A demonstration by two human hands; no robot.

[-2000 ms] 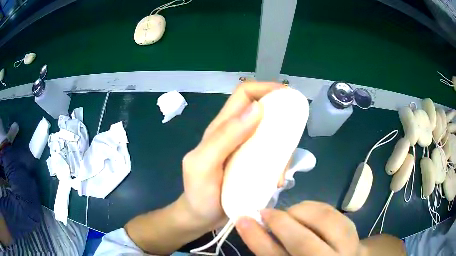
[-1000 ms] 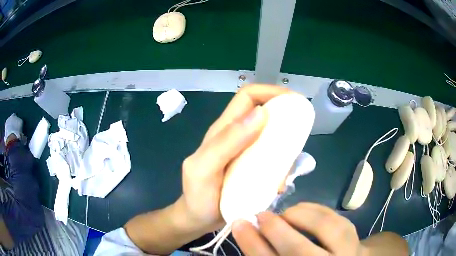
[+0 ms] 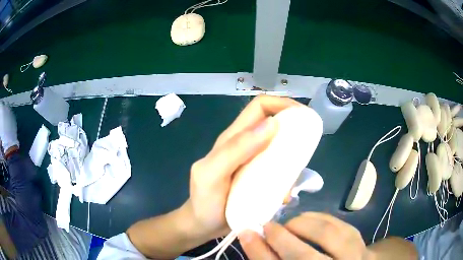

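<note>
A cream corded bar [image 3: 274, 170], overexposed to white, is tilted in front of me. My left hand [image 3: 228, 162] is wrapped around it from the left side. Its white cord loop [image 3: 218, 249] hangs from the lower end. My right hand [image 3: 309, 238] pinches a white wiping cloth [image 3: 307, 182] at the bar's lower end; most of the cloth is hidden behind the bar. The right fingertips touch the bar near the cord. The right hand is slightly blurred and cut off by the bottom edge.
Crumpled cloths [image 3: 106, 167] and a bottle [image 3: 52, 107] are at left. A crumpled wipe [image 3: 170, 108] and a second bottle [image 3: 332, 109] are by the rail [image 3: 193, 84]. A single bar [image 3: 362, 187] and a bundle [image 3: 426, 124] are at right. Bars ride the belt [image 3: 127, 35]. A gloved hand [image 3: 7, 127] is far left.
The bars on the belt have moved right. The other person's gloved hand has shifted at the far left. My left hand and the bar sit slightly further right; the hold is unchanged.
</note>
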